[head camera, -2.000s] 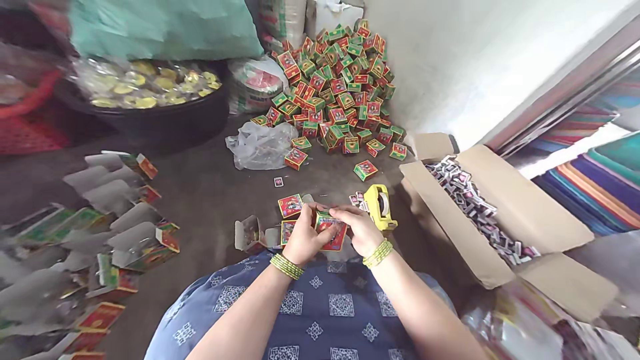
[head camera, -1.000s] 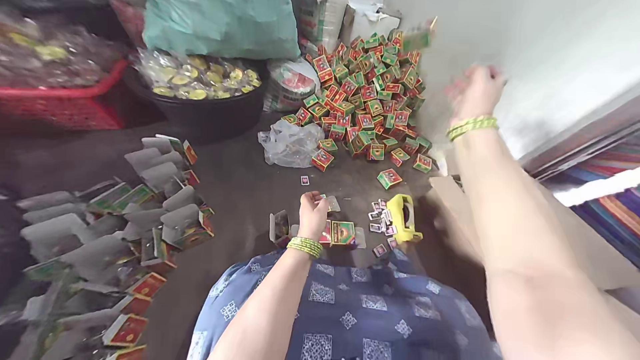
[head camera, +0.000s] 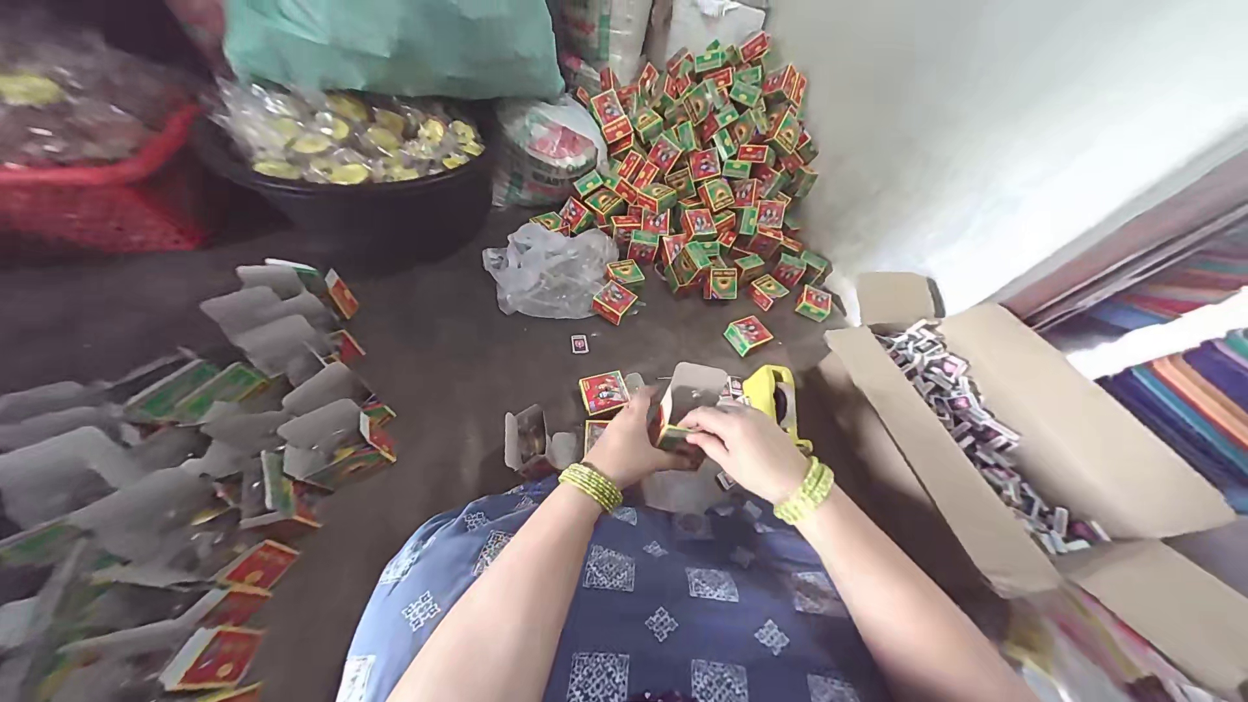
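Observation:
An unfolded small carton (head camera: 690, 388) with its grey inner flap raised is held in front of my lap. My left hand (head camera: 634, 444) grips it from the left and below. My right hand (head camera: 746, 444) has its fingertips at the carton's near edge; whether it grips is hard to see. Just right of it lies a yellow tape dispenser (head camera: 785, 395), beside a few small matchboxes (head camera: 738, 390). A closed red and green carton (head camera: 604, 392) lies behind my left hand, and an open carton (head camera: 527, 439) stands to its left.
Closed cartons (head camera: 702, 195) are heaped against the wall. A cardboard box (head camera: 902, 448) of matchboxes stands at right, open cartons (head camera: 322, 419) at left. Behind are a black tub (head camera: 370, 214) of wrapped goods, a red basket (head camera: 97, 185) and a crumpled plastic bag (head camera: 556, 268).
My right hand has come down from beside the wall, near the heap, to my lap. Both hands are now at an open carton.

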